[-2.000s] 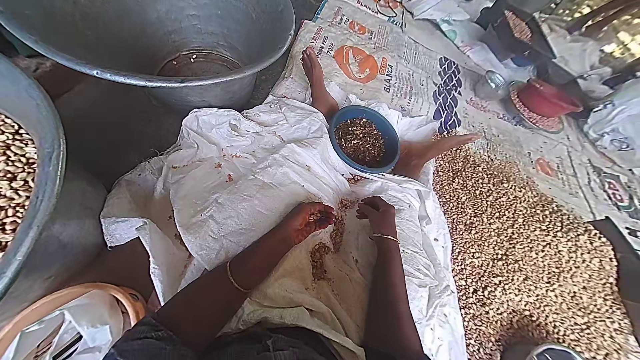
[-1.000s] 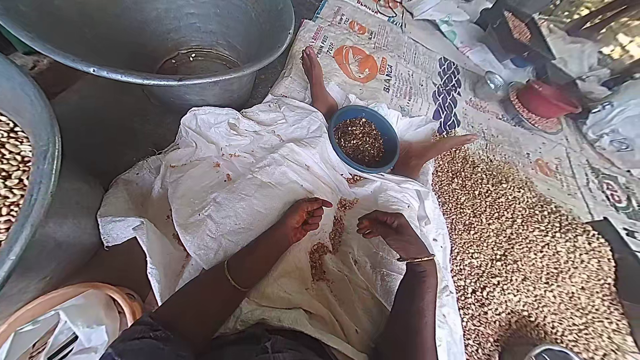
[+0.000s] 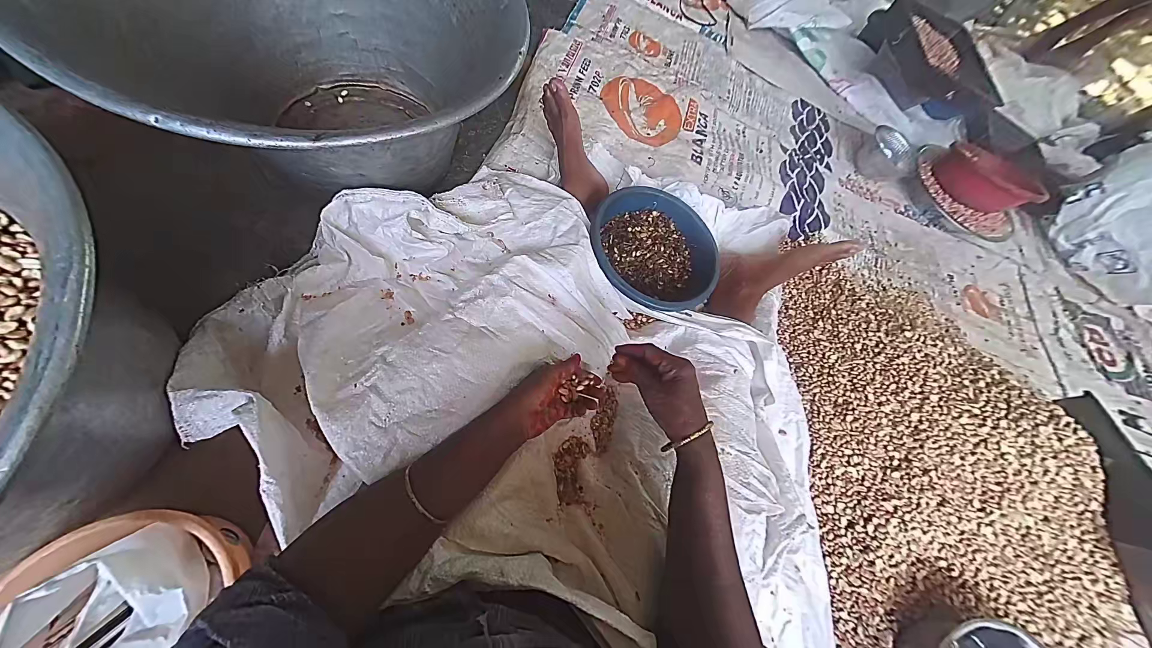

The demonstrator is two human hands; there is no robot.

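Observation:
My left hand [image 3: 562, 396] is cupped palm up over the white woven sack [image 3: 423, 333] across my lap, holding several small nuts or seeds. Just to its right, my right hand [image 3: 661, 382] has its thumb and fingertips pinched together; whether something small is between them cannot be told. Reddish-brown skins or crumbs [image 3: 571, 468] lie on the cloth below my hands. A blue plastic bowl [image 3: 706, 261] containing brown bits stands between my feet, beyond my hands.
A large heap of shelled nuts or seeds [image 3: 927, 450] spreads at the right on printed sacks [image 3: 738, 135]. Metal tubs [image 3: 378, 148] stand at upper left and far left, the latter holding nuts. An orange basin [image 3: 153, 522] is at lower left, a red bowl [image 3: 985, 180] at upper right.
My left hand has turned from curled fingers to an open palm with nuts showing. The right hand has lifted from the crumbs near the left hand and now has its fingertips pinched.

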